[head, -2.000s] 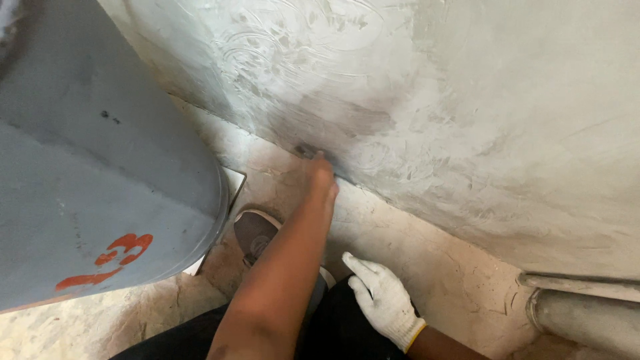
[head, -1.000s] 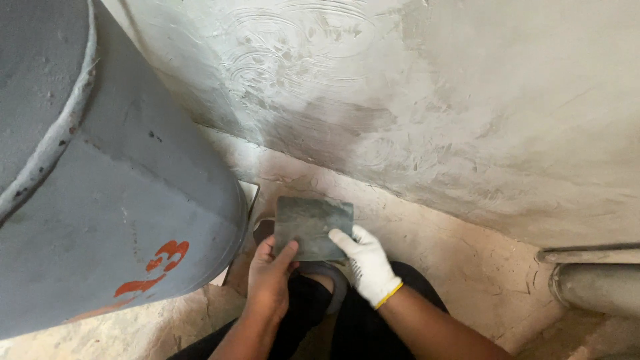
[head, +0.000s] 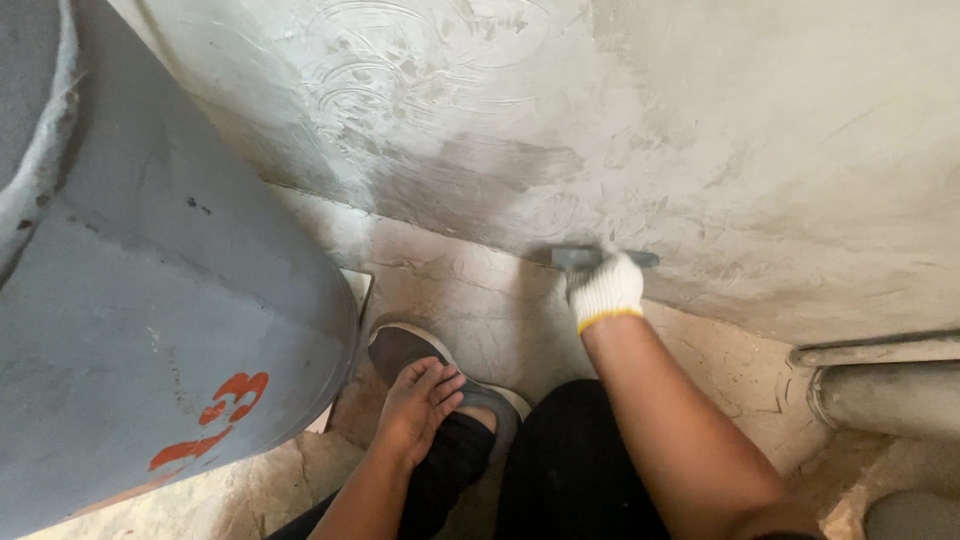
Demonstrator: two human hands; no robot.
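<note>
My right hand (head: 609,289), in a white knit glove with a yellow cuff edge, grips a thin dark grey flat plate (head: 574,257), blurred, against the foot of the plastered wall (head: 480,135). The plate's ends show on both sides of the glove; its middle is hidden. Swirled, ridged marks and a darker patch cover the plaster up and left of that hand. Bare and holding nothing, my left hand (head: 429,401) hovers over my dark shoe (head: 409,352), its fingers loosely curled and slightly apart.
A large grey drum-like container (head: 187,262) with red painted marks fills the left side, standing by a pale flat slab (head: 360,289). Pipes (head: 892,394) run along the wall base at right. The stained floor (head: 480,315) meets the wall diagonally. A round dark object (head: 911,517) sits bottom right.
A second ago both hands held the plate above my shoe. Now my left hand has let go, and my gloved right hand has moved forward to the wall with it. Earlier the bare hand was at the wall base.
</note>
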